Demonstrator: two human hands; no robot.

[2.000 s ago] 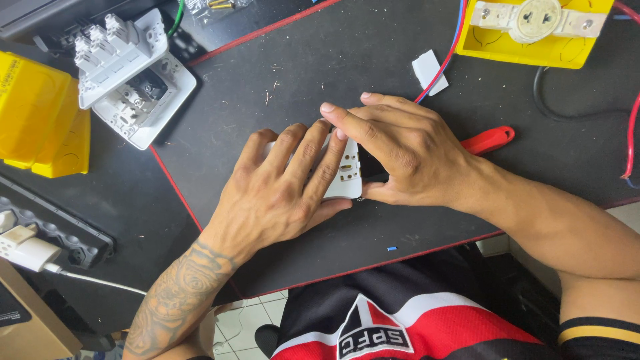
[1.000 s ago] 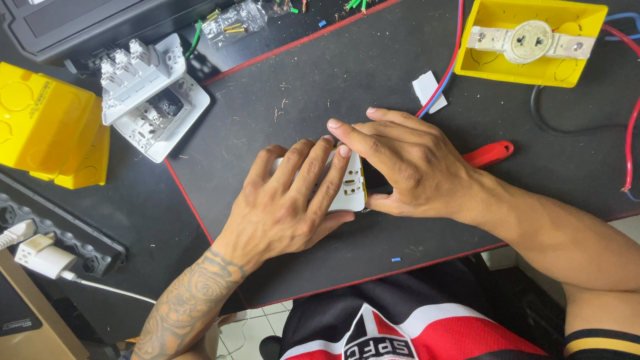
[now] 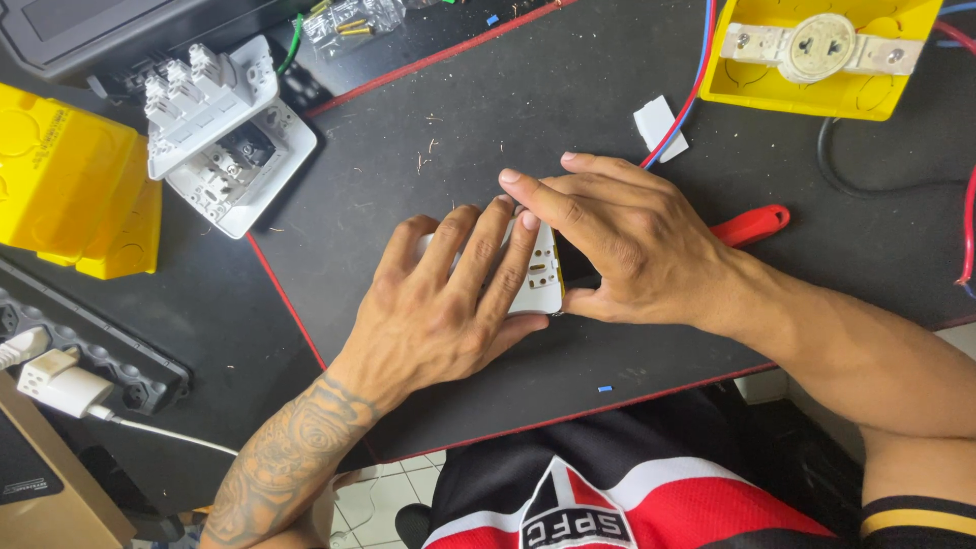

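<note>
A white plastic mounting frame [image 3: 543, 286] lies at the middle of the bench, a thin yellow edge showing along its right side. My left hand [image 3: 457, 293] covers most of it, fingers spread across the top and thumb at the near edge, gripping it. My right hand [image 3: 637, 236] is at its right end, thumb against the near right corner and index fingertip meeting the left fingertips at the far edge. What lies beneath my palms is hidden. Under the right wrist a red-handled tool [image 3: 751, 226] sticks out; its other end is hidden.
Yellow electrical boxes [image 3: 72, 183] and white switch modules on plates [image 3: 221, 126] stand left. A yellow box with a round socket [image 3: 808, 95] is at upper right, near red and blue wires [image 3: 690, 99] and a white scrap [image 3: 657, 126]. A power strip [image 3: 126, 366] lies lower left.
</note>
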